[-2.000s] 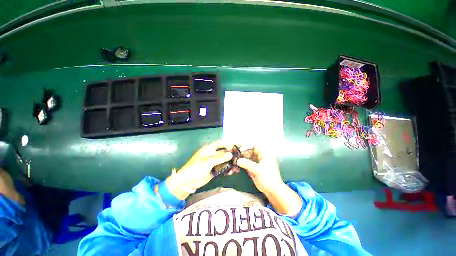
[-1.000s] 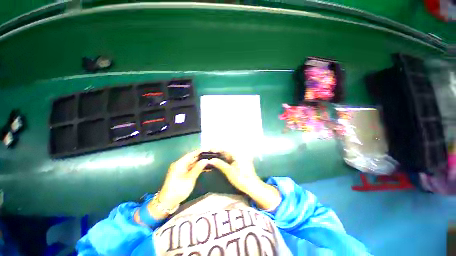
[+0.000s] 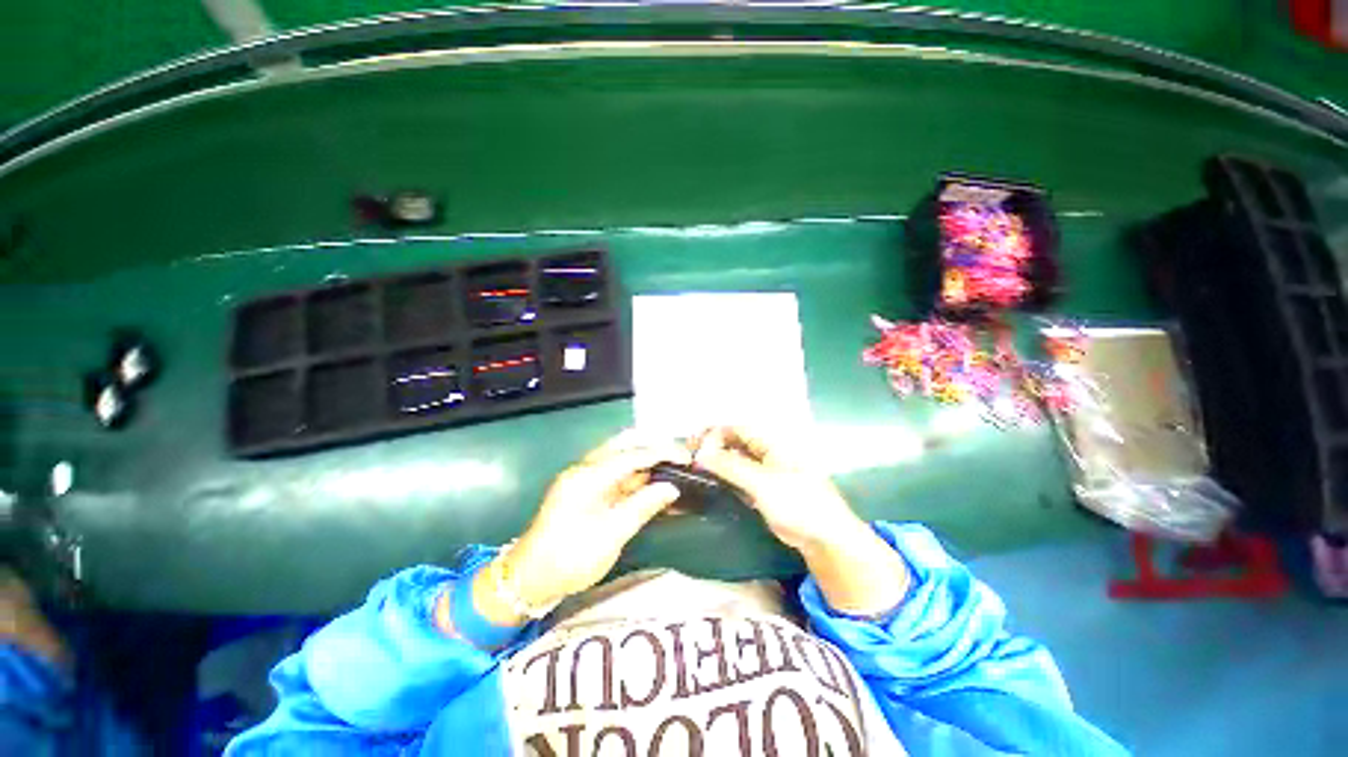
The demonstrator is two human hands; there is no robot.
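A small dark housing [image 3: 692, 485] is held between both hands, low in front of my chest, just below the white pad [image 3: 719, 355]. My left hand [image 3: 591, 518] grips its left side, with fingers curled over it. My right hand [image 3: 784, 496] has its thumb and fingers at the housing's right side and top. The fingers hide most of the part. The black pocket tray [image 3: 355, 430] lies left of the pad. Several glossy black housings [image 3: 506, 371] sit in its right pockets, some with a red strand across. A small white square [image 3: 574, 357] lies in one pocket.
A black bin [image 3: 986, 252] of coloured wires stands at right, with a loose wire heap [image 3: 961, 367] before it. A clear bag [image 3: 1138, 429] and stacked black trays [image 3: 1286, 326] lie farther right. Small dark units [image 3: 121, 380] lie at left. A neighbour's blue sleeve [image 3: 45, 703] shows lower left.
The view has swung right and then partly back. Both hands stay on the dark part; it was seen raised and tilted, then edge-on, and now sits low between the fingers.
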